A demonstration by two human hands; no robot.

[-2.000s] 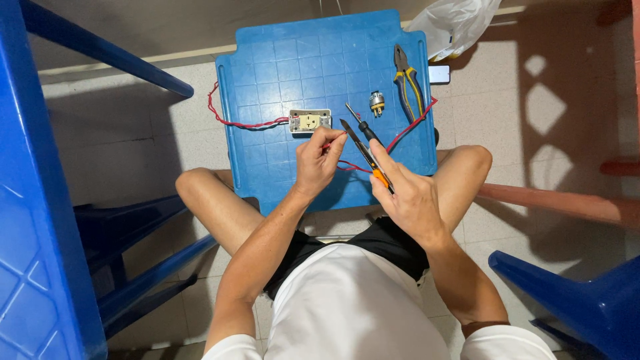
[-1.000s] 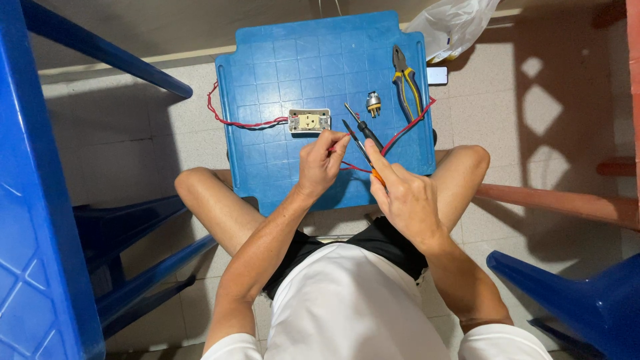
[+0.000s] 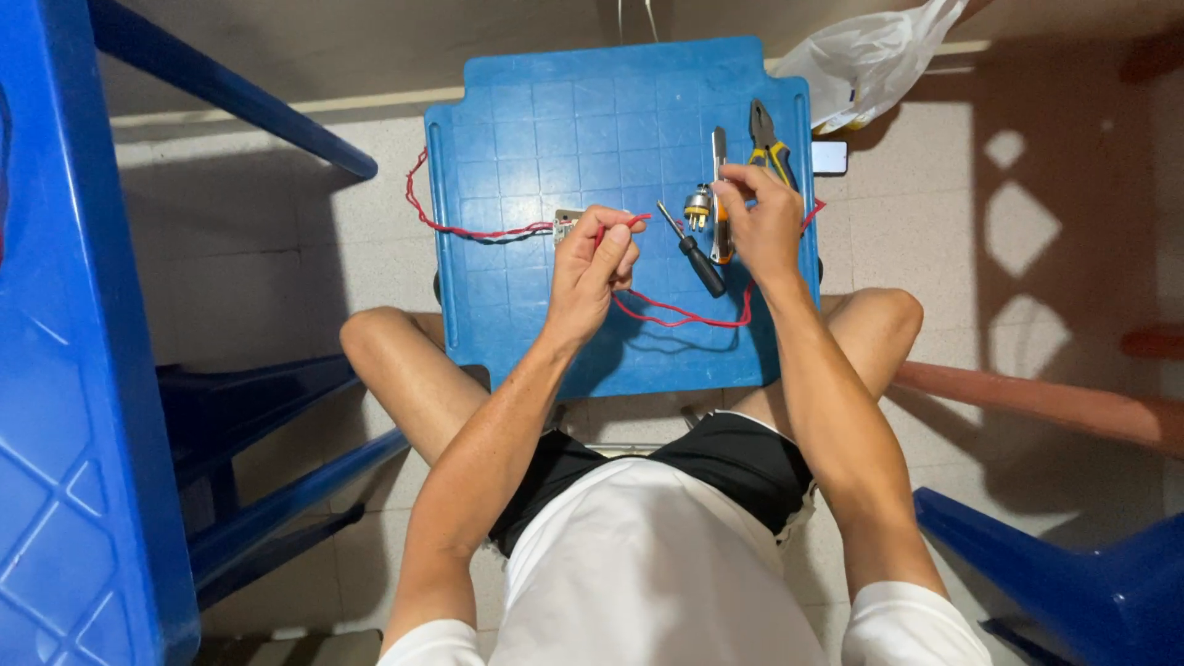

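Observation:
Between its fingertips my left hand (image 3: 597, 264) pinches the end of a red insulated wire (image 3: 640, 220). That hand partly covers an electrical outlet in a box (image 3: 564, 225). A twisted red and black wire pair (image 3: 481, 233) runs from the box off the left edge. My right hand (image 3: 763, 217) is over the handle end of a utility knife (image 3: 720, 199) lying on the blue table; whether its fingers touch the knife is unclear. Just left of the knife are an electrical plug (image 3: 697, 209) with bare prongs and a black-handled screwdriver (image 3: 696, 254). Pliers (image 3: 766, 139) with yellow-and-dark handles lie beyond my right hand.
The small blue plastic table (image 3: 518, 120) stands between my knees. A white plastic bag (image 3: 860, 55) and a phone-like white object (image 3: 830, 157) are past its right edge. A larger blue table (image 3: 83, 388) is at left, a blue chair (image 3: 1064, 564) at lower right.
My right hand has moved up and away from my left hand. The utility knife it held near the wire now lies on the table beside the plug.

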